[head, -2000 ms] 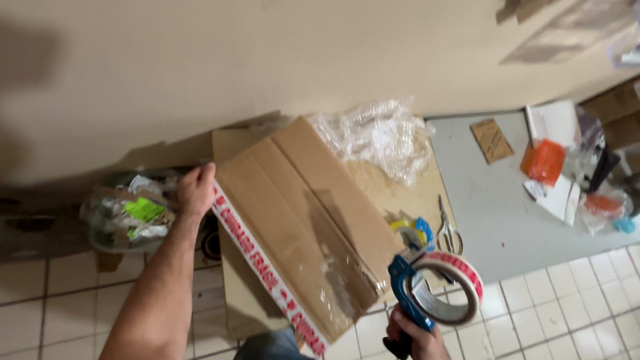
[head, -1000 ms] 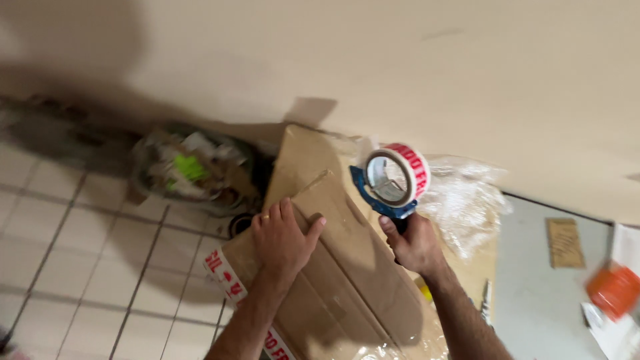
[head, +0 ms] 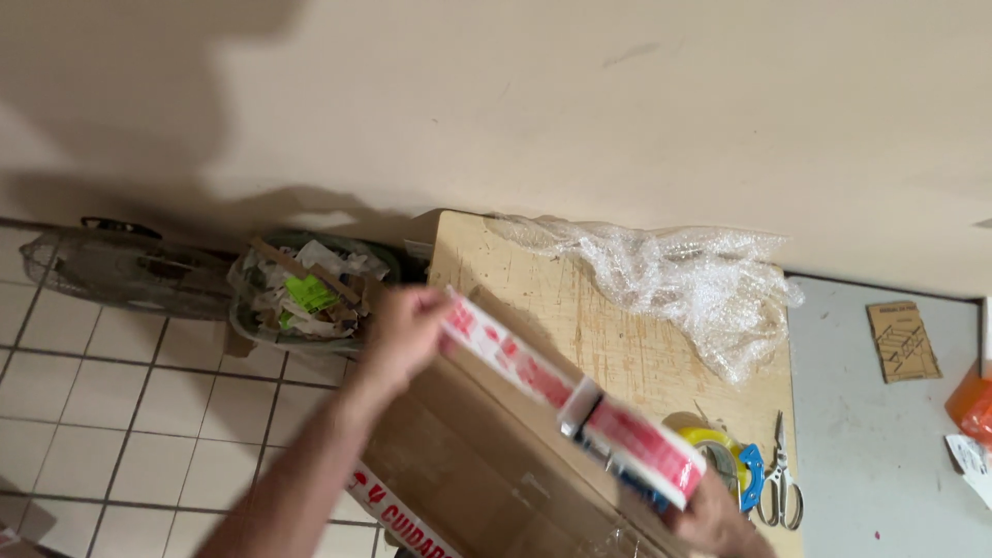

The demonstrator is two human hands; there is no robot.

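Observation:
My left hand (head: 407, 333) pinches the free end of red and white printed tape (head: 504, 349) at the upper left corner of a cardboard box (head: 480, 457). The tape runs along the box's upper edge to a blue tape dispenser (head: 635, 480), which my right hand (head: 709, 519) holds at the lower right; its handle is hidden. Another strip of the printed tape (head: 395, 519) lies along the box's lower left edge. Right of the box, a roll of tape in a yellow and blue dispenser (head: 748, 465) lies beside metal scissors (head: 781, 484) on the wooden table (head: 620, 333).
Bubble wrap (head: 682, 271) is heaped along the table's back edge by the wall. At left, a bin (head: 252, 325) full of scraps stands on the tiled floor, its lid (head: 132, 271) beside it. A grey table (head: 845, 434) at right holds a cardboard piece (head: 903, 341) and an orange item (head: 973, 407).
The dispenser has moved from above the box down to its lower right, and a length of printed tape now stretches from it to my left hand, which lay flat on the box before.

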